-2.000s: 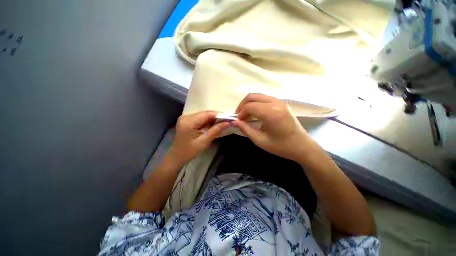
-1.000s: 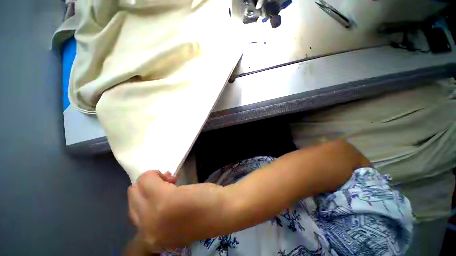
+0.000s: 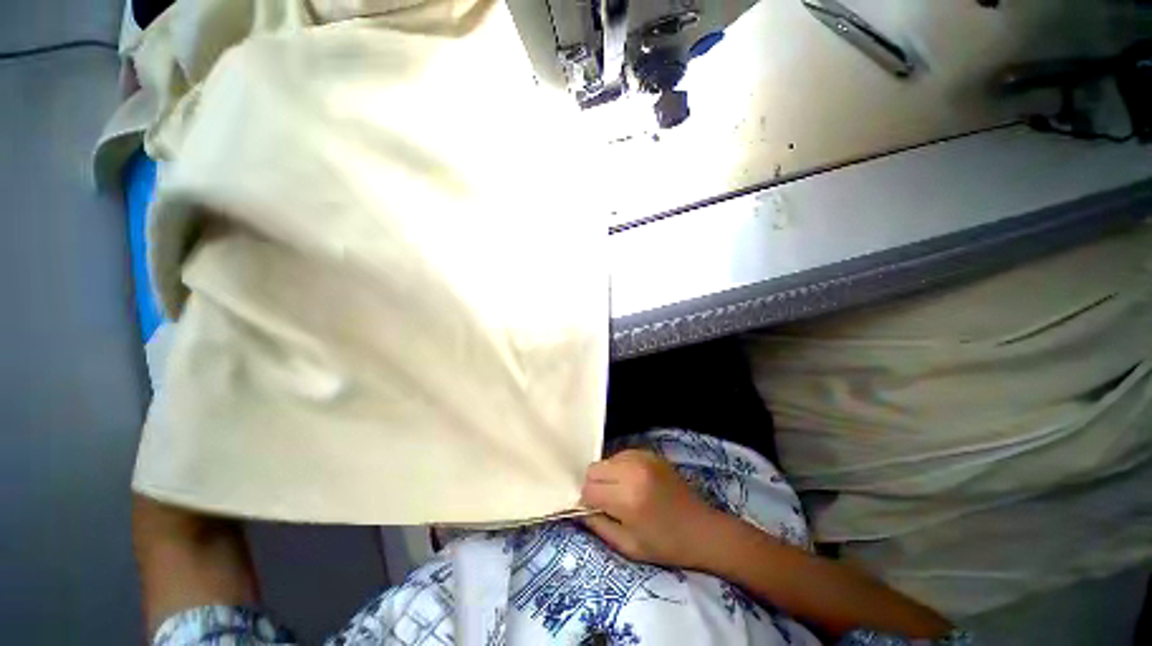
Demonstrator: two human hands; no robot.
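Note:
A large cream garment piece [image 3: 379, 341] lies over the table left of the needle and hangs over the front edge toward my lap. My right hand [image 3: 644, 505] pinches its lower right corner. My left hand is hidden under the cloth at the lower left; only the forearm shows below the cloth's edge. The presser foot and needle area [image 3: 600, 88] of the sewing machine is just right of the cloth, in bright glare. The right edge of the cloth runs straight from near the foot to my right hand.
Silver thread snips [image 3: 862, 35] lie on the machine bed [image 3: 809, 114]. The table's grey front edge [image 3: 821, 293] runs to the right. More cream-beige cloth [image 3: 960, 404] lies at my right. A grey wall [image 3: 57, 316] stands at the left.
The cloth is spread wider and its lower edge now runs across my lap. My right hand has moved right with the corner. The left forearm now shows at the lower left.

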